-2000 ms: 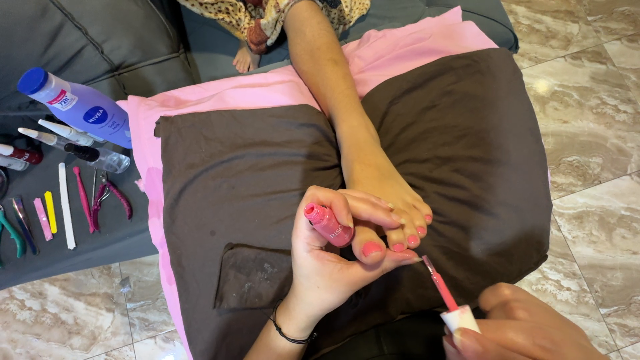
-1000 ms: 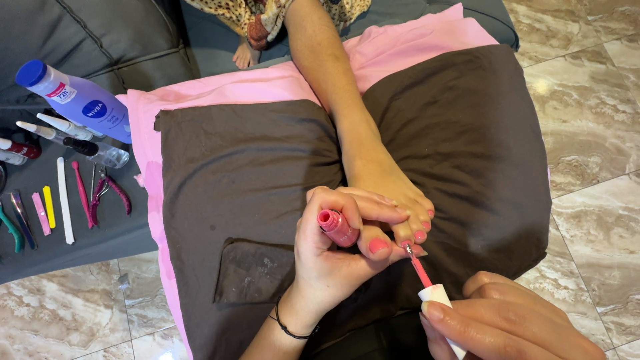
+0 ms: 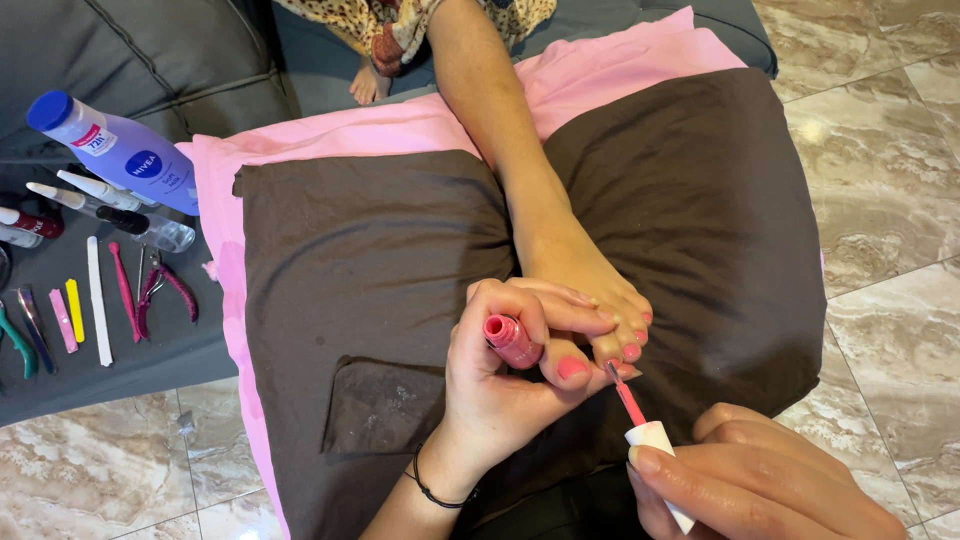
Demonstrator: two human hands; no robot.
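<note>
My left hand (image 3: 495, 375) holds an uncapped pink nail polish bottle (image 3: 513, 341), its mouth tilted up, while its fingers lie on another person's bare foot (image 3: 562, 247) and around the toes. My right hand (image 3: 757, 480) grips the white cap of a nail polish brush (image 3: 630, 405). The brush tip touches the nail of the second toe. Pink polish shows on the toenails, the big toenail (image 3: 571, 367) among them. Under the foot is a dark brown cushion (image 3: 375, 247) over a pink cloth (image 3: 360, 127).
On the grey couch at left lie a lotion bottle (image 3: 142, 161), several small bottles (image 3: 161, 231), a white nail file (image 3: 98, 300), cuticle nippers (image 3: 161, 289) and other nail tools. A folded dark cloth (image 3: 382, 405) rests on the cushion. Marbled floor tiles (image 3: 892, 187) surround the couch.
Two seconds ago the brush was off the toes, to their lower right; it has moved left onto the second toenail. My left hand still holds the bottle and the toes.
</note>
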